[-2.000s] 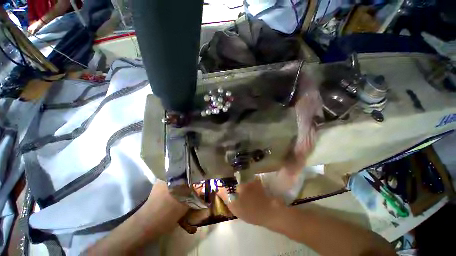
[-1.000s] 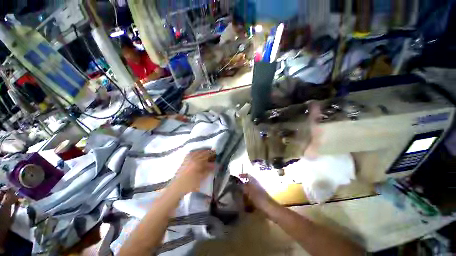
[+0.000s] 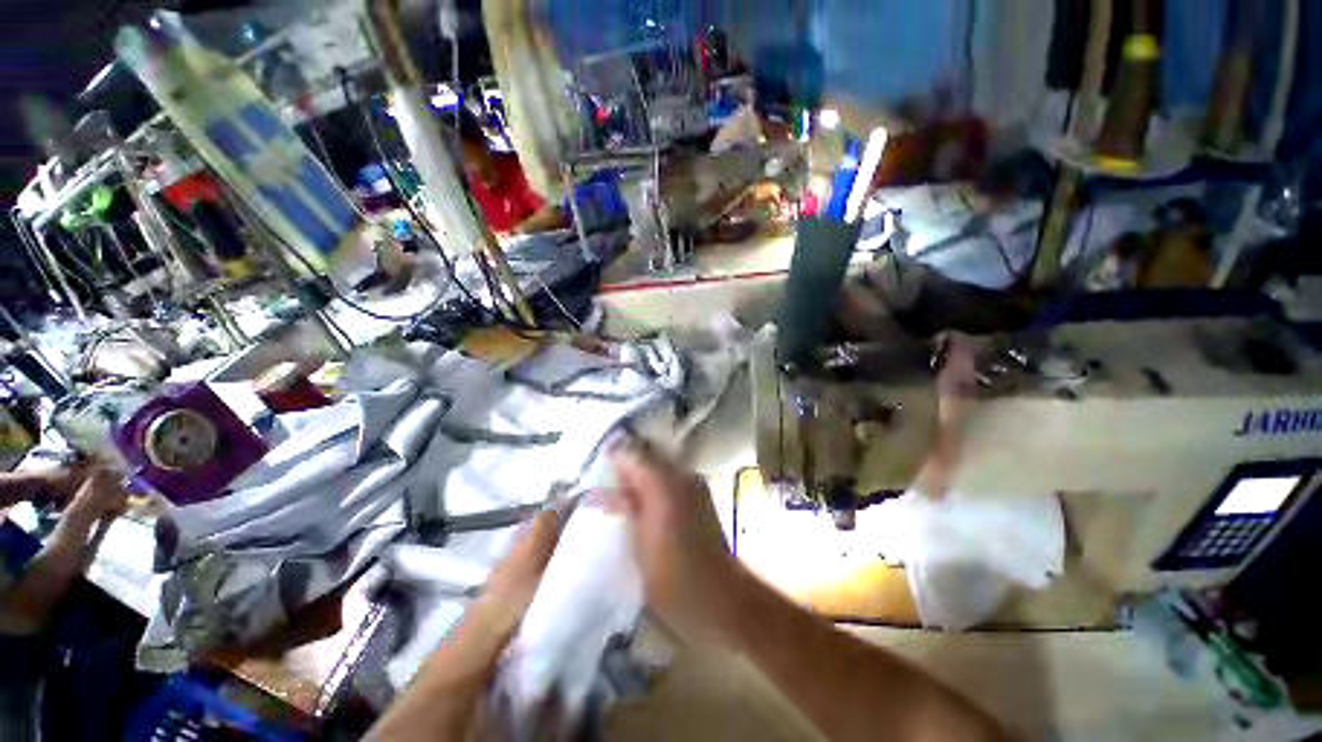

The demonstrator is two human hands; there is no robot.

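Note:
The garment (image 3: 500, 428), pale grey-white side up with dark grey stripes, lies heaped left of the needle. My left hand (image 3: 529, 565) is at the left edge of a raised pale part of it; its fingers are partly hidden and blurred. My right hand (image 3: 664, 507) grips the upper part of the same cloth, left of the machine. The cream sewing machine (image 3: 1073, 435) stands at the right, its lit needle area (image 3: 834, 529) showing no garment under it.
A white cloth scrap (image 3: 986, 558) hangs right of the needle. A dark pen holder (image 3: 819, 290) stands on the machine head. A control panel (image 3: 1240, 515) is at the right, with a green-handled tool (image 3: 1232, 667) below. Another person's hands (image 3: 87, 507) are at the far left, near a purple object (image 3: 189, 442).
The view has tilted up and turned left. Both hands have moved from the needle area to the garment at its left. A pale part of the cloth is now raised between them.

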